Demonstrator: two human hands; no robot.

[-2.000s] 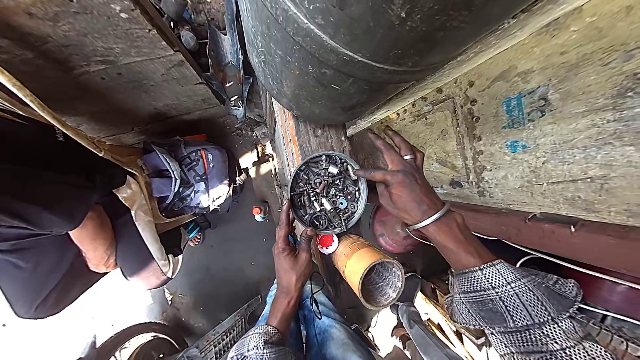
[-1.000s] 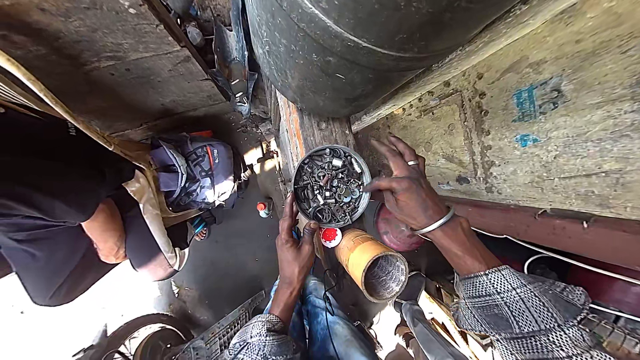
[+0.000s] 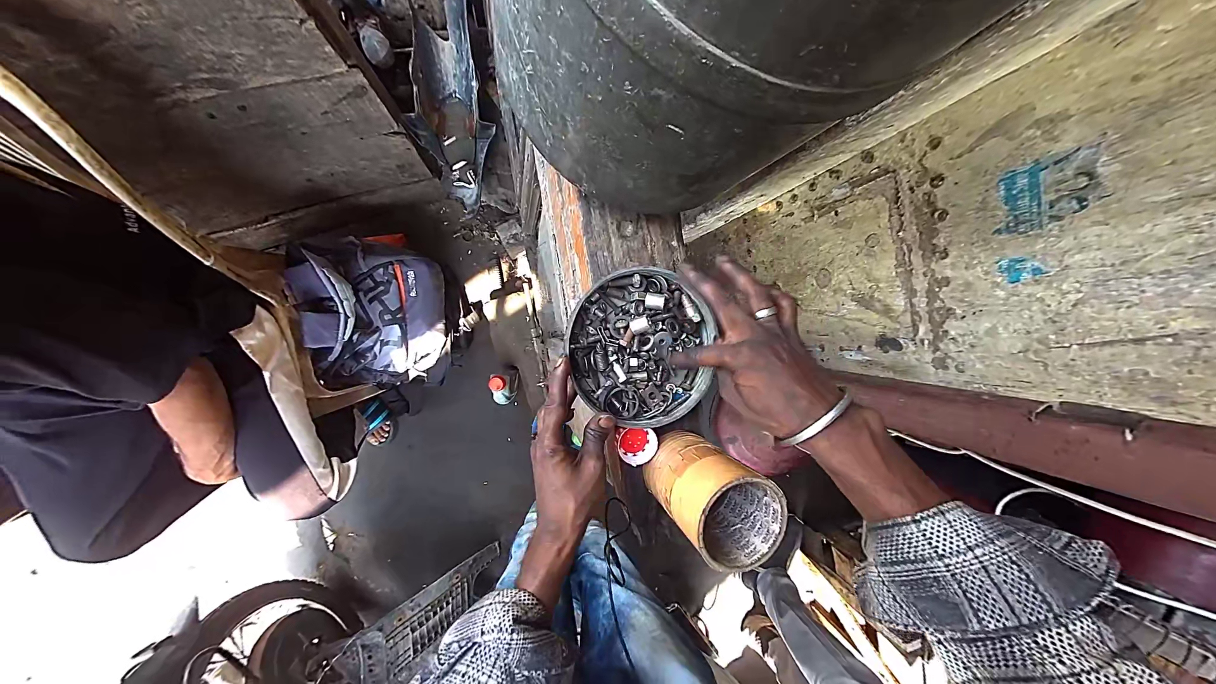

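A round container [image 3: 698,391] full of small metal hardware [image 3: 636,347], with nuts, washers, bolts and short sleeves, is at the centre of the view. My left hand [image 3: 568,456] holds its lower left rim between thumb and fingers. My right hand [image 3: 765,356], with a ring and a metal bangle, is at the right rim; its thumb reaches over the hardware and its other fingers are spread, somewhat blurred. No part shows in its grasp. Below the container are a red-and-white cap or small tub [image 3: 636,445] and an open yellow-brown cylinder [image 3: 717,499].
A large dark plastic barrel [image 3: 655,104] stands beyond the container, beside a wooden board [image 3: 1026,313]. At left, a seated person [image 3: 114,380] is near a backpack [image 3: 370,309]. A small red-capped bottle [image 3: 503,386] and a plastic crate [image 3: 418,608] are lower down.
My right hand has moved over the container's right edge, its thumb now above the hardware, where a second ago it was at the rim. My left hand keeps its hold.
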